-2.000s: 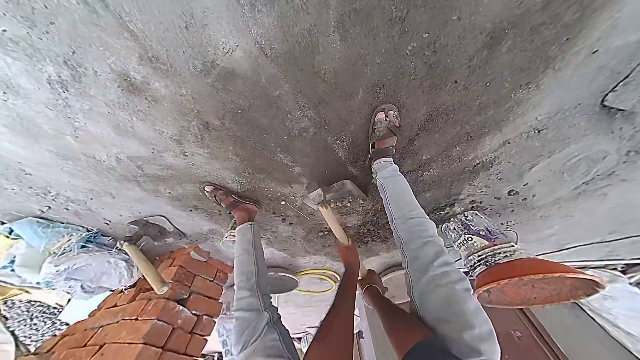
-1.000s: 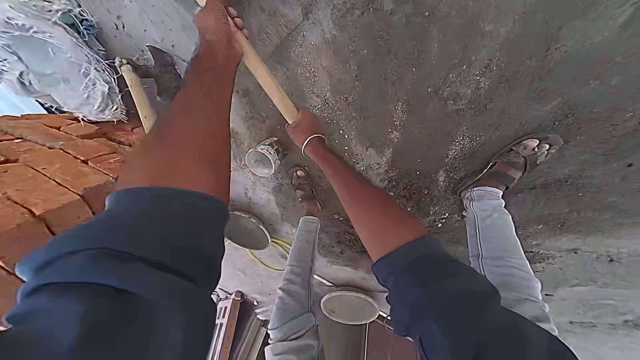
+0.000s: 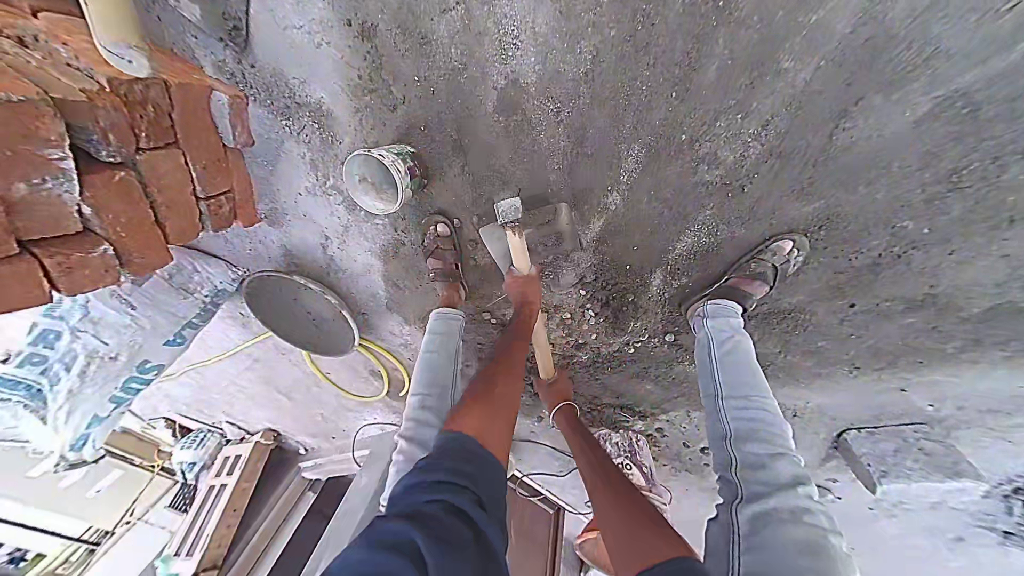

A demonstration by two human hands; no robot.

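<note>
A long-handled hoe with a pale wooden handle (image 3: 542,346) is in both my hands, between my sandalled feet. My left hand (image 3: 524,289) grips the handle near the head, and my right hand (image 3: 554,389), below a white bangle, grips its lower end. The metal blade (image 3: 498,246) of the hoe lies low at the grey ground, beside a squarish grey piece (image 3: 552,230); how they touch is unclear. Loose gravel (image 3: 596,320) and damp grit lie just below the blade.
A small plastic bucket (image 3: 376,181) lies tipped left of my foot. Stacked red bricks (image 3: 120,200) fill the upper left. A round grey pan (image 3: 300,312), yellow hose (image 3: 352,392), printed sacks (image 3: 88,368) and boards (image 3: 232,496) are at lower left; a concrete block (image 3: 912,460) is at lower right.
The hoe has come down from its raised position one second ago, with both hands still on the handle. The view has shifted greatly.
</note>
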